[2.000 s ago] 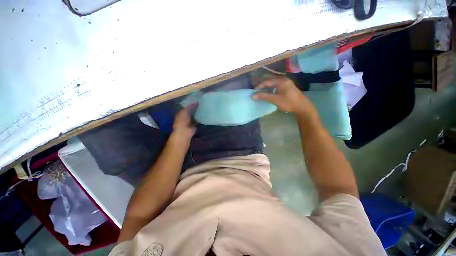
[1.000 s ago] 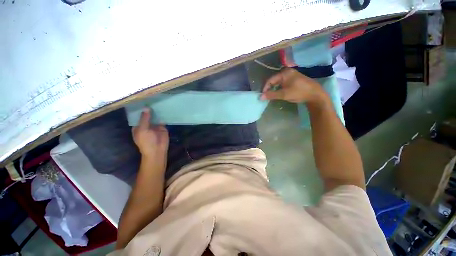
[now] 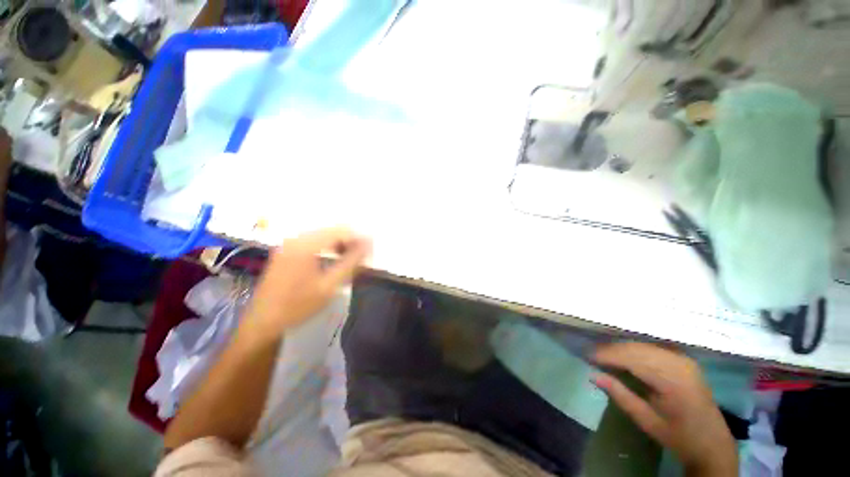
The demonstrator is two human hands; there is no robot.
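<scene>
A pale green fabric strip [image 3: 550, 371] hangs over my lap below the table's front edge. My right hand [image 3: 652, 396] holds its right end between thumb and fingers. My left hand [image 3: 312, 270] is blurred at the table's front edge, left of centre, fingers curled; I cannot tell whether it holds anything. The sewing machine's needle plate [image 3: 564, 144] is set in the table, right of centre. A stack of green panels [image 3: 769, 205] lies to its right, with the black scissors handles [image 3: 806, 326] sticking out at its front and dark blades at its left side.
A blue plastic basket [image 3: 116, 191] with white and green pieces stands left of the white table [image 3: 447, 242]. Blurred green strips [image 3: 340, 42] lie beside it. White crumpled pieces [image 3: 196, 326] are in a dark red bin below the left table edge.
The view has swung left and up, showing the basket and machine. My left hand has let go of the strip and moved to the table edge. The strip hangs from my right hand.
</scene>
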